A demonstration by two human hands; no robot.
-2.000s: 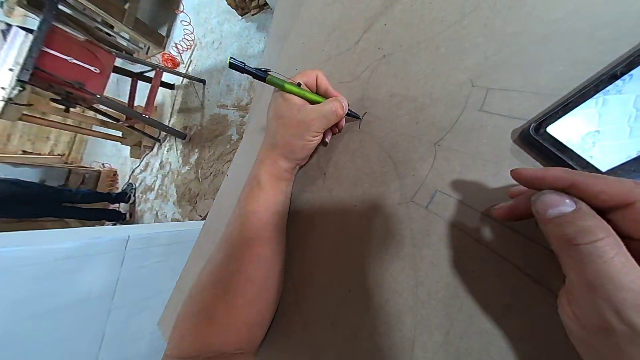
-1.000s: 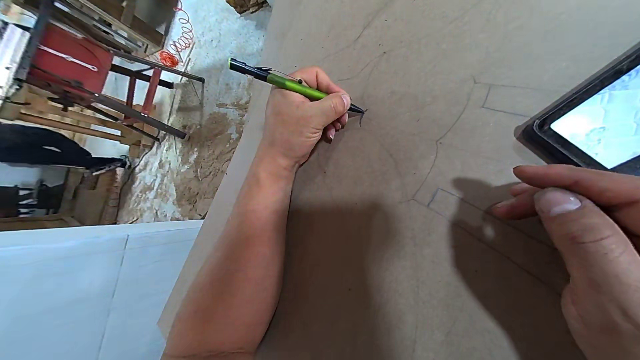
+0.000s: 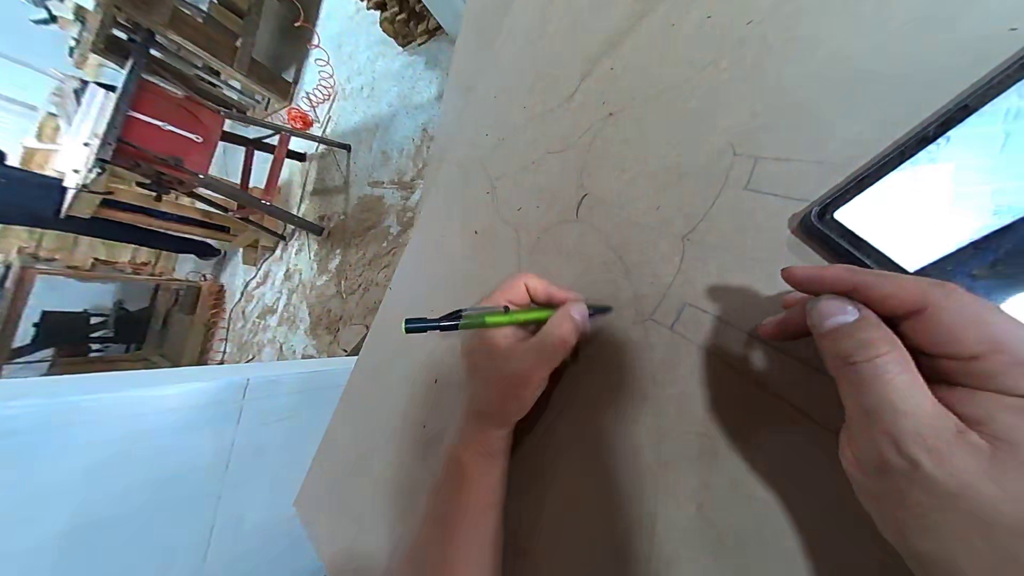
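Note:
My left hand [image 3: 528, 344] grips a green and black mechanical pencil [image 3: 512, 318], its tip pointing right over a brown board [image 3: 576, 472]. Whether the tip touches the board cannot be told. Thin curved pencil lines and narrow rectangles mark the board, with a short dark stroke [image 3: 582, 206] above the hand. To the right, my right hand [image 3: 904, 368] holds nothing visible; its thumb and index finger are slightly apart and the other fingers curled. Just beyond its fingertips lies a dark-framed tablet [image 3: 896, 192] with a bright screen.
White panels [image 3: 160, 456] border the board at lower left. On the dusty floor beyond stand a red-and-black metal machine stand [image 3: 172, 124] and wooden frames [image 3: 20, 296], near a coiled orange hose [image 3: 320, 80]. A person's dark-clothed legs [image 3: 120, 228] show at far left.
My left hand has moved with the pencil down the board, toward me, uncovering the short dark stroke. My right hand has stayed beside the tablet. The person in the background has shifted.

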